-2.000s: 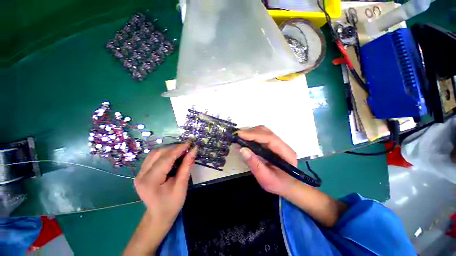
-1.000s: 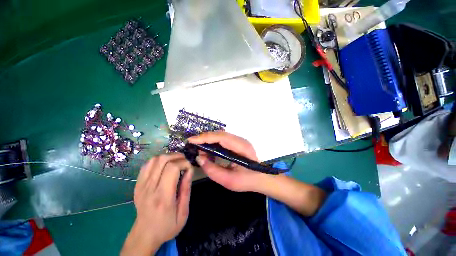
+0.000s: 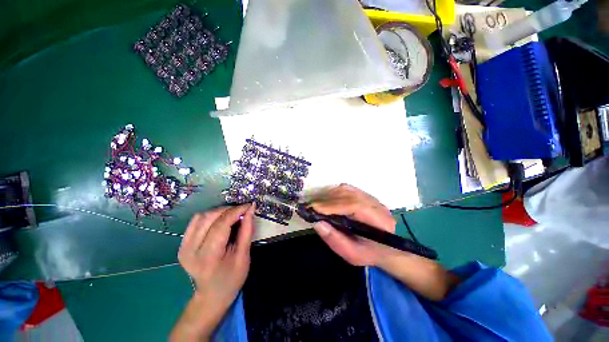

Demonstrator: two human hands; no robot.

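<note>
The dark PCB panel lies tilted at the near left part of the white work sheet. My right hand holds the black soldering iron like a pen, its tip at the panel's near edge. My left hand is at the panel's near left corner, fingertips pinched on a small wired component, mostly hidden. The solder wire runs from the left edge to my left hand. A loose pile of wired components with pale discs and dark red leads lies left of the panel.
A translucent hood stands over the sheet's far side. Beside it are a tin of silvery shavings and a yellow bin. A spare panel lies far left. The blue box and red-handled tool are right; the solder spool is far left.
My right hand and the iron have moved away from my left fingers to the right, uncovering more of the panel. My left hand stays near the panel's corner. The view has shifted slightly.
</note>
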